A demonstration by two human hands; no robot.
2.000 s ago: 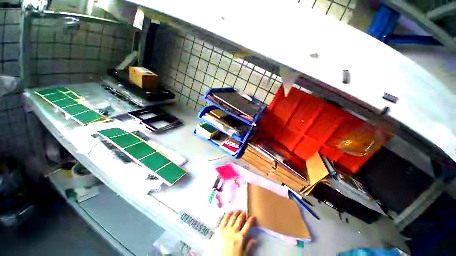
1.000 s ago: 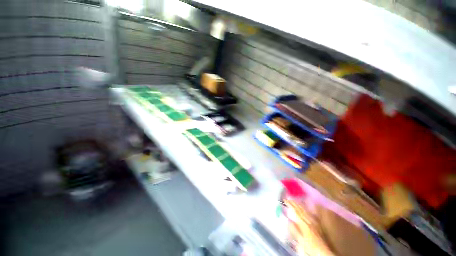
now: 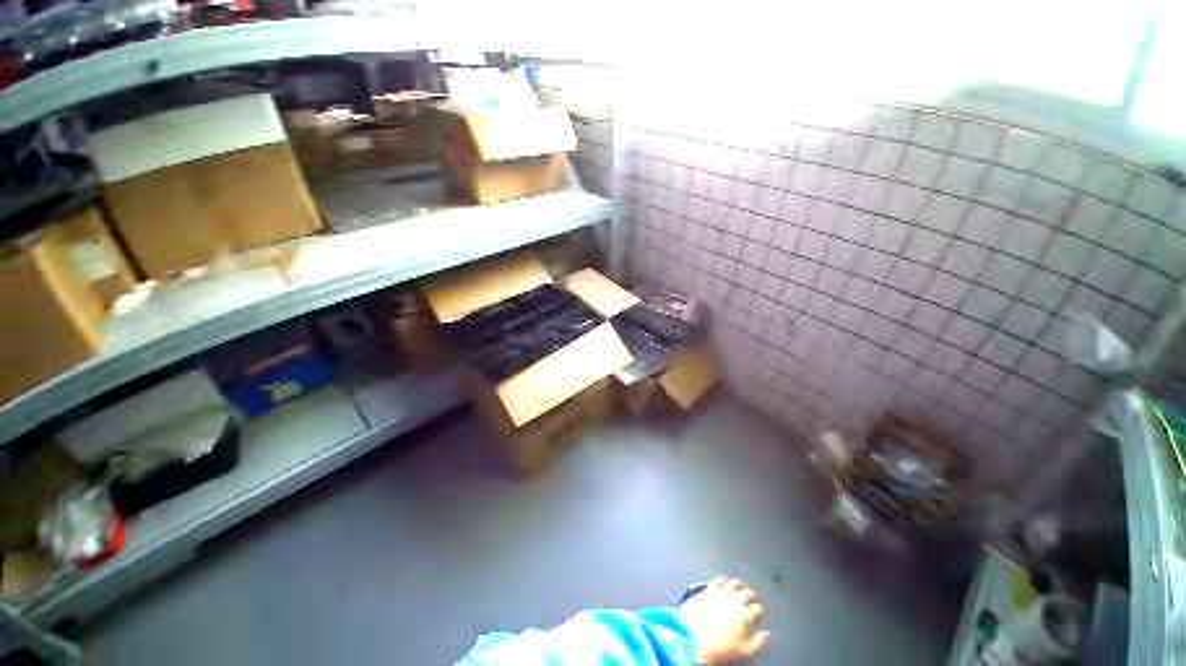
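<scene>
My left hand (image 3: 728,622) is at the bottom centre, over the grey floor, with a bright blue sleeve behind it. Its fingers look bent. A small dark thing shows at its upper left edge; I cannot tell what it is or whether the hand holds it. My right hand is not in view. In front on the floor stands an open cardboard box (image 3: 559,423) with its flaps spread and black wrapped contents inside. A second open box (image 3: 687,375) with dark contents stands beside it, against the wire-grid wall.
A two-level rack (image 3: 390,267) on the left bears cardboard boxes (image 3: 215,208), a blue box (image 3: 280,380) and a black tray (image 3: 176,468). A filled container (image 3: 910,468) stands on the floor by the wall. The bench edge (image 3: 1145,520) is at the far right.
The view has swung left from the bench to the rack and floor. My left hand no longer rests on the brown card and papers; it is over the floor.
</scene>
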